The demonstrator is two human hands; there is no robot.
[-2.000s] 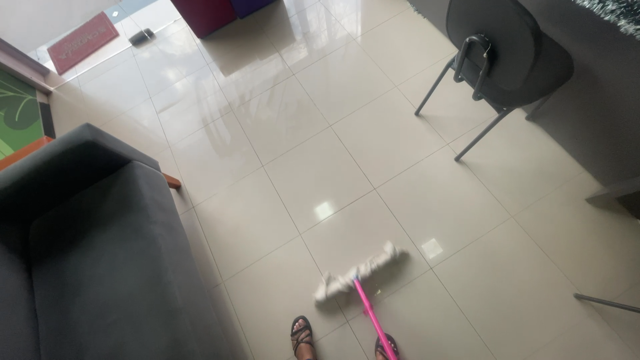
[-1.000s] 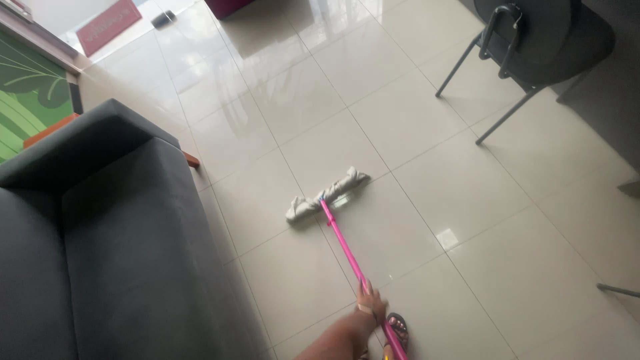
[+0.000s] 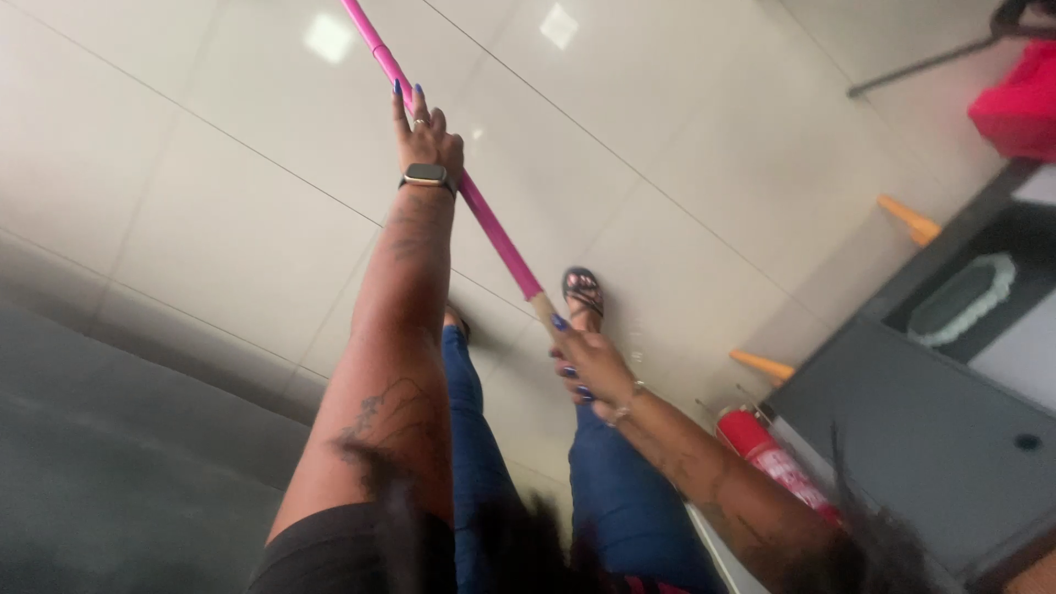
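My left hand (image 3: 427, 136), with a watch on its wrist, grips the pink pole (image 3: 499, 233) of a floor tool at its middle, two fingers stretched along it. Lower down, my right hand (image 3: 594, 367) is wrapped around the pole's bare tan end, beside my right leg. The pole slants from the top left toward my feet over glossy beige tiles (image 3: 536, 157). Its head is outside the view at the top.
A dark grey sofa (image 3: 124, 487) lies along the lower left. At the right stand a grey cabinet (image 3: 924, 412) with wooden legs, a red fire extinguisher (image 3: 771, 458), a thin metal leg (image 3: 924, 68) and a bright red-pink object (image 3: 1019, 107). My sandalled foot (image 3: 583, 293) is beside the pole.
The view has swung down toward my feet. Both hands now show on the pole; one second ago a single hand was seen on it. The light-coloured mop head has gone out of view.
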